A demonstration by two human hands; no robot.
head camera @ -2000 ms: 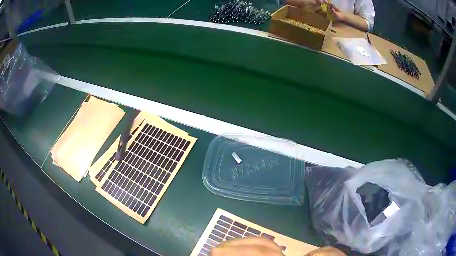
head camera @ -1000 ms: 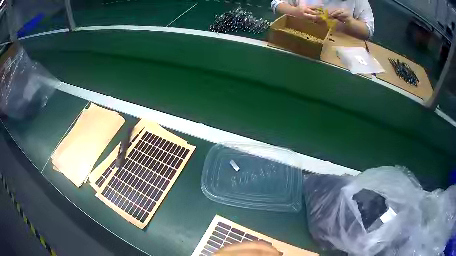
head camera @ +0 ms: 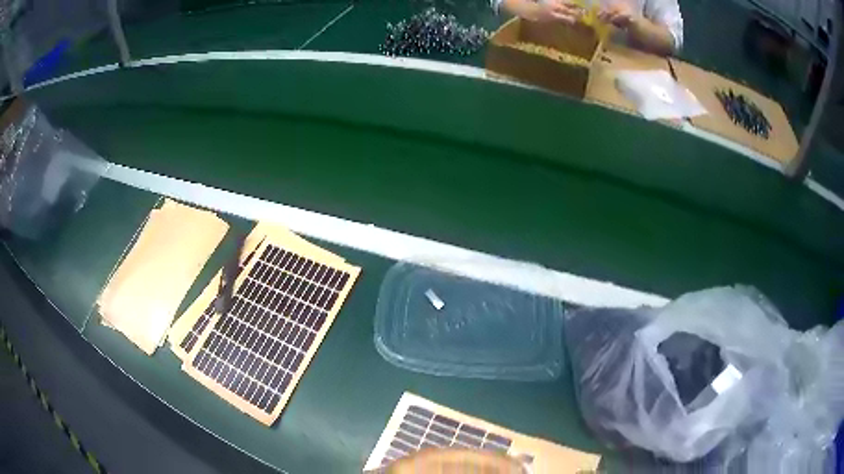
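Note:
A tan backing sheet (head camera: 555, 452) with rows of small black adhesive pads lies at the bottom edge, its lower part cut off. My left hand (head camera: 453, 461) shows only as a sliver over the sheet's lower part; its fingertips and anything in them are hidden. My right hand is out of the picture. A clear plastic tray (head camera: 472, 347) holds one small pale piece (head camera: 434, 299). An open, crumpled clear bag (head camera: 639, 407) with dark parts and a white label stands at the right.
Pad sheets (head camera: 278, 324) lie at left with a long dark tool (head camera: 229, 282) across them, beside plain tan sheets (head camera: 162, 273). Another clear bag (head camera: 46, 180) is far left. A white-edged rail (head camera: 370, 236) borders the green line. Across it, a person's hands work over a cardboard box (head camera: 541, 69).
My right hand, at the bottom edge two seconds ago, has left the picture. My left hand shows less than two seconds ago. The view has shifted slightly.

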